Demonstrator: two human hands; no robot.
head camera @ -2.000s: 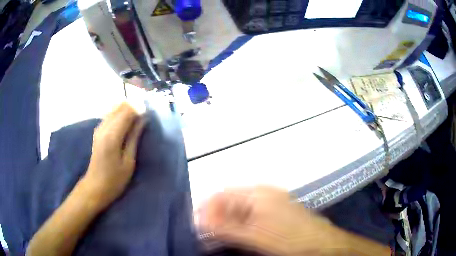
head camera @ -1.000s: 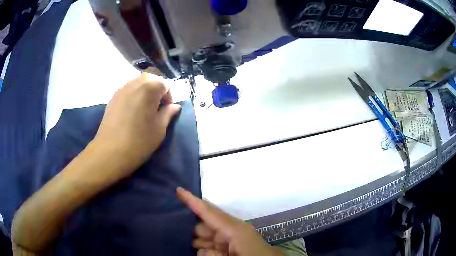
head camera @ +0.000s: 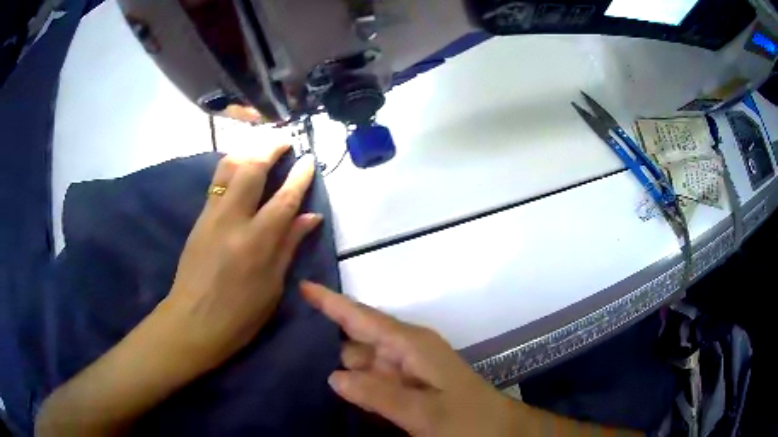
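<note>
A dark navy garment panel point(head camera: 128, 230) lies flat on the left of the table, its right edge running up to the presser foot and needle point(head camera: 304, 141). My left hand point(head camera: 243, 235) rests palm down on the panel, its fingertips beside the presser foot and a ring on one finger. My right hand point(head camera: 401, 363) is lower right, its index fingertip touching the panel near its right edge and the other fingers bent at the edge. Neither hand is closed on the cloth.
The sewing machine head point(head camera: 196, 51) spans the top, with a blue knob point(head camera: 371, 145) right of the needle. Blue-handled snips point(head camera: 631, 158) and paper tickets point(head camera: 682, 154) lie at right. A ruler strip point(head camera: 597, 320) follows the front edge. Dark and pale cloth point(head camera: 704, 367) hangs at lower right.
My left hand has gone from bent fingers at the panel's top edge to lying flatter with fingers spread. My right hand, blurred off the panel earlier, now touches it. The view has shifted.
</note>
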